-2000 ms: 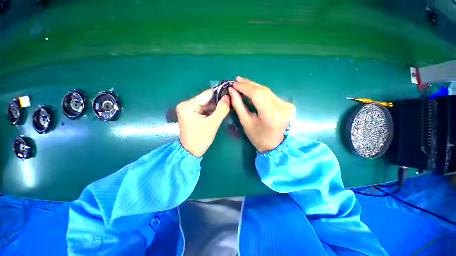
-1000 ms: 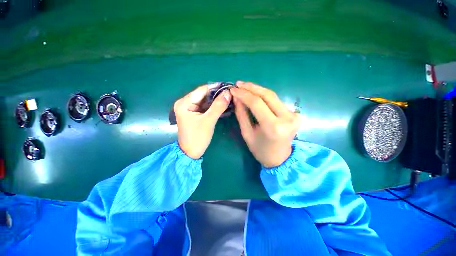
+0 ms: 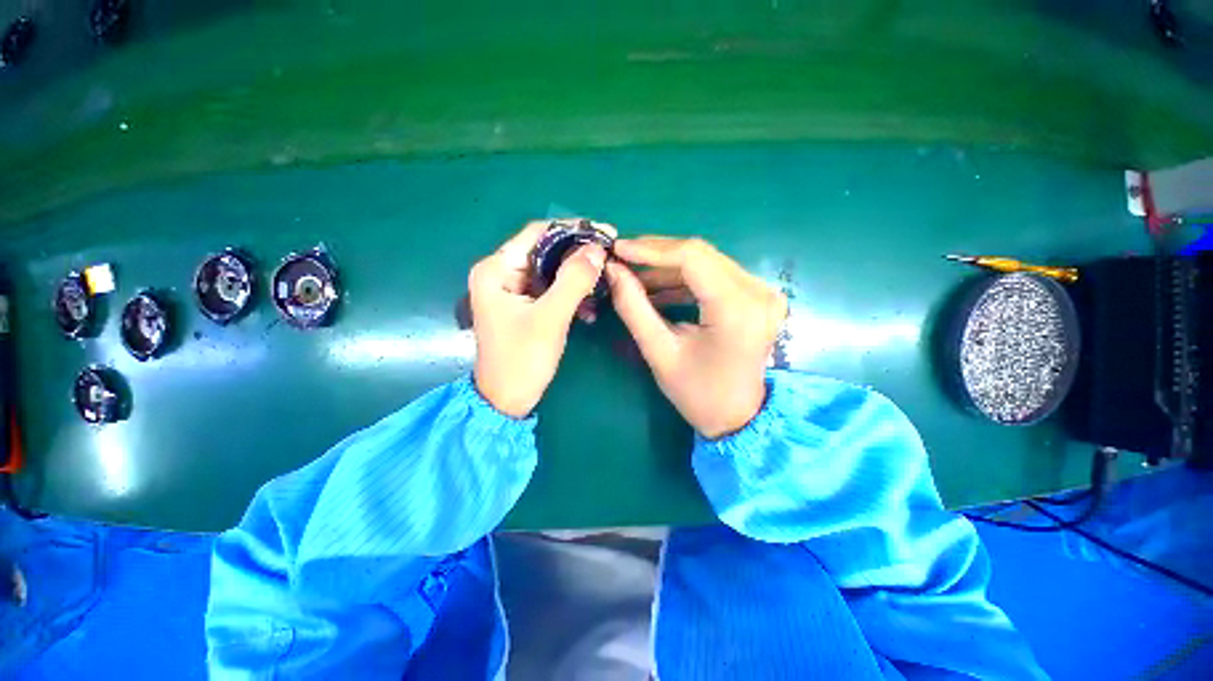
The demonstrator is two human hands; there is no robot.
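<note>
A round black housing (image 3: 556, 248) with a silvery rim is held above the green mat at the centre. My left hand (image 3: 522, 319) grips it from the left, with the thumb over its open ring. A small clear film tab (image 3: 564, 213) sticks out at its far edge. The thumb and fingertips of my right hand (image 3: 701, 330) are pinched together at the housing's right rim. What they pinch there is too small to tell.
Several black round housings (image 3: 307, 287) sit at left, one with a white-yellow tag (image 3: 100, 278). At right are a speckled tip cleaner (image 3: 1019, 349), a thin yellow-orange tool (image 3: 1018, 268), a black ribbed box (image 3: 1137, 353) and a black cord (image 3: 1104, 539). A darker green strip (image 3: 639, 80) runs beyond the mat.
The housing has turned in my left hand, so more of its ring shows. My right fingertips stay at its right rim. The camera view has shifted slightly.
</note>
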